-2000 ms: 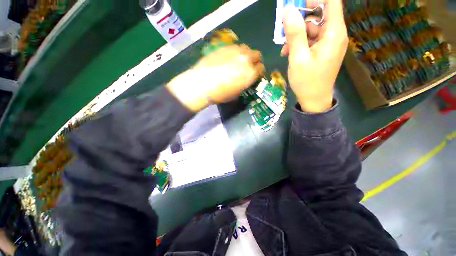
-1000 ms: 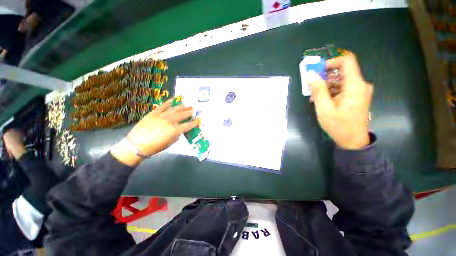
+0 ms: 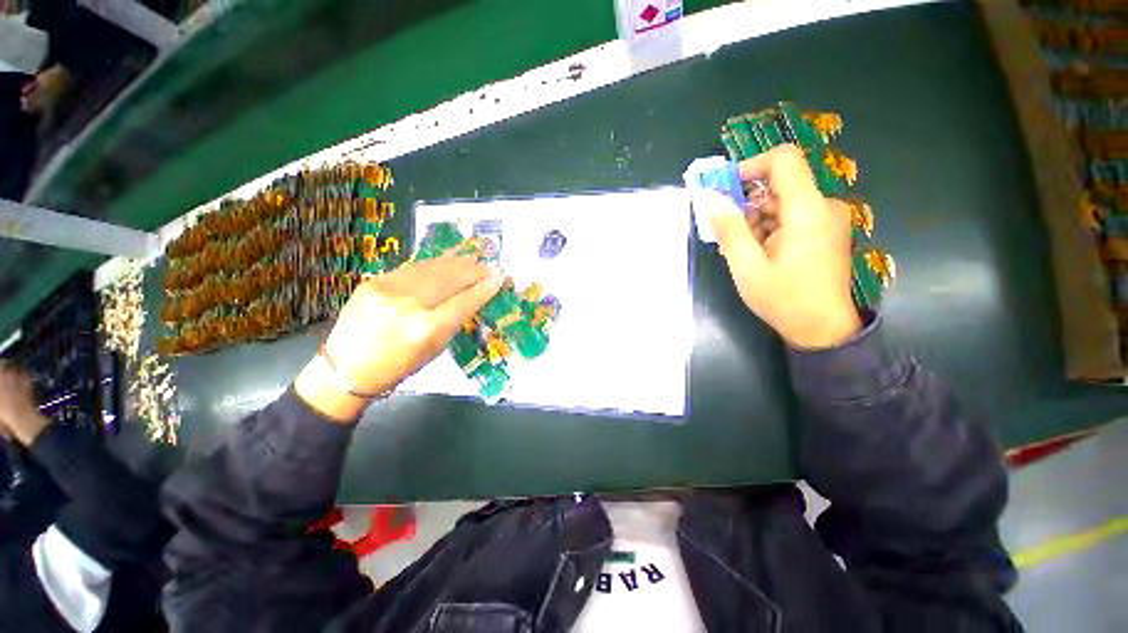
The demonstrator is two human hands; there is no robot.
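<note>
My left hand (image 3: pixel 402 324) lies over green circuit board strips (image 3: pixel 479 361) on the left part of the white sheet (image 3: pixel 619 334), its fingers on them; a board end with amber tails sticks out to the right of the fingertips. My right hand (image 3: pixel 792 247) is raised right of the sheet and holds a small blue-and-white item (image 3: pixel 717 195) between thumb and fingers. A fanned batch of strips (image 3: pixel 866 282) with amber tails lies on the bench behind and beside my right hand, partly hidden by it.
Dense rows of stacked strips (image 3: pixel 278 260) stand left of the sheet. Small pale pieces (image 3: pixel 151 393) lie beyond them. A tan carton (image 3: pixel 1049 235) of strips is at the right edge. A labelled bottle (image 3: pixel 651 17) is on the back ledge. Another person's hand (image 3: pixel 17 402) shows at far left.
My left hand has shifted slightly and more boards show under and beside it on the sheet. My right hand has moved left and down, still holding the item, uncovering the fanned batch.
</note>
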